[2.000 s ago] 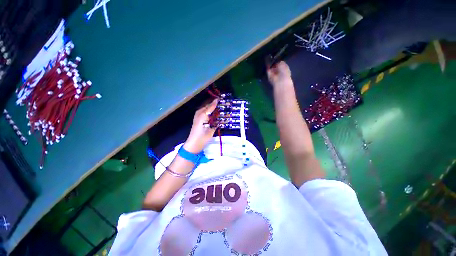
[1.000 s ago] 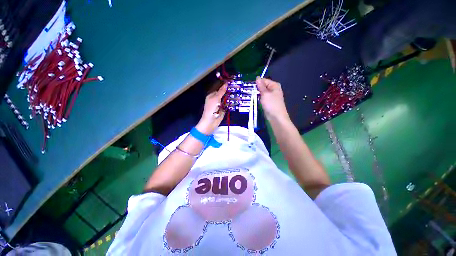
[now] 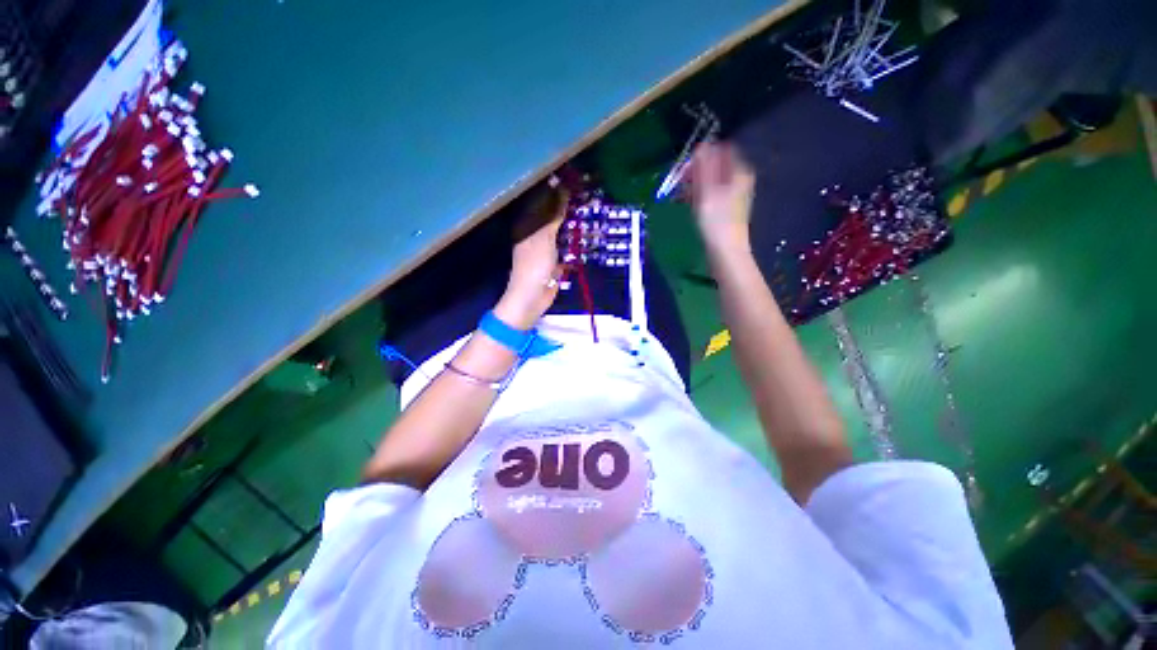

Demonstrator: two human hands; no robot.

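Note:
My left hand point(image 3: 538, 260) holds a PCB panel point(image 3: 607, 236) by its left edge over my lap. The panel has rows of silver parts. Red wire leads point(image 3: 589, 295) hang from it, and a white flat cable point(image 3: 638, 286) hangs down along its right side. My right hand point(image 3: 721, 191) is raised to the right of the panel, apart from it, and is blurred. A thin pale strip point(image 3: 683, 159) shows beside its fingers; I cannot tell if the hand holds it.
Red leads with white plugs point(image 3: 137, 210) and white flat cables point(image 3: 114, 89) lie on the green bench point(image 3: 381, 114). Below the bench edge at right, a black tray point(image 3: 787, 165) bears loose white strips point(image 3: 848, 57) and a red-and-silver pile point(image 3: 873, 239).
My right hand has moved off the panel, up and to the right. One white cable hangs at the panel where two were seen. My left hand still holds the panel, slightly shifted.

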